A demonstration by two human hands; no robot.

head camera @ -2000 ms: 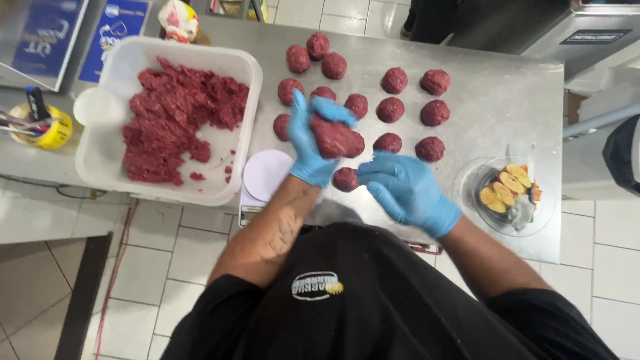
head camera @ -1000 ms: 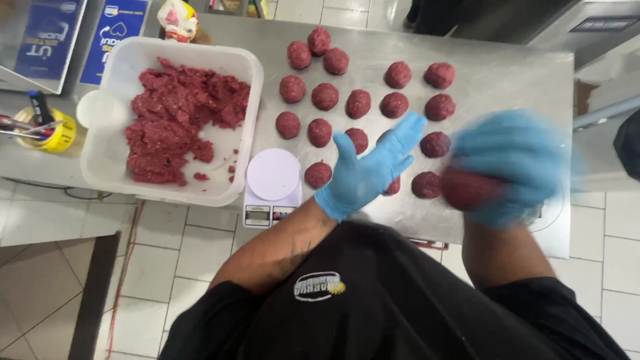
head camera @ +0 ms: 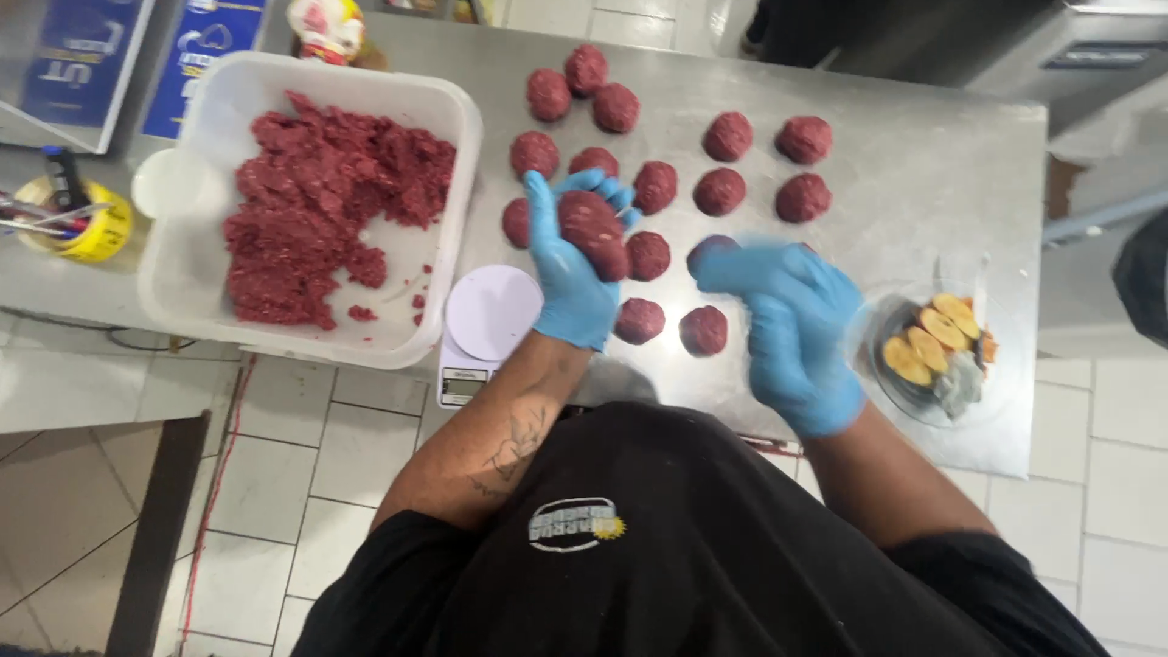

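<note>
My left hand (head camera: 575, 269), in a blue glove, holds a large lump of ground meat (head camera: 593, 230) against its palm, fingers curled round the far side. My right hand (head camera: 796, 319), gloved too and blurred, is raised above the steel table with no meat visible in it; its fingertips partly cover one meatball (head camera: 714, 251). Several more round meatballs (head camera: 655, 187) sit in loose rows around and beyond both hands. Left of my left hand stands a white plastic tub (head camera: 461, 182) with loose ground meat (head camera: 310, 210) inside. A kitchen scale (head camera: 494, 313) lies beside my left wrist.
A glass bowl (head camera: 881, 388) with slices of food and a greyish crumpled thing stands at the right of the steel table (head camera: 922, 182). Far left are a yellow cup of pens (head camera: 100, 228) and blue printed boards (head camera: 205, 55). Part of a person in dark clothing (head camera: 803, 32) shows beyond the table.
One second ago the lump was in my right hand, out to the right, and my left hand was open without it. Now the lump is in my left hand, and my right hand has moved back left.
</note>
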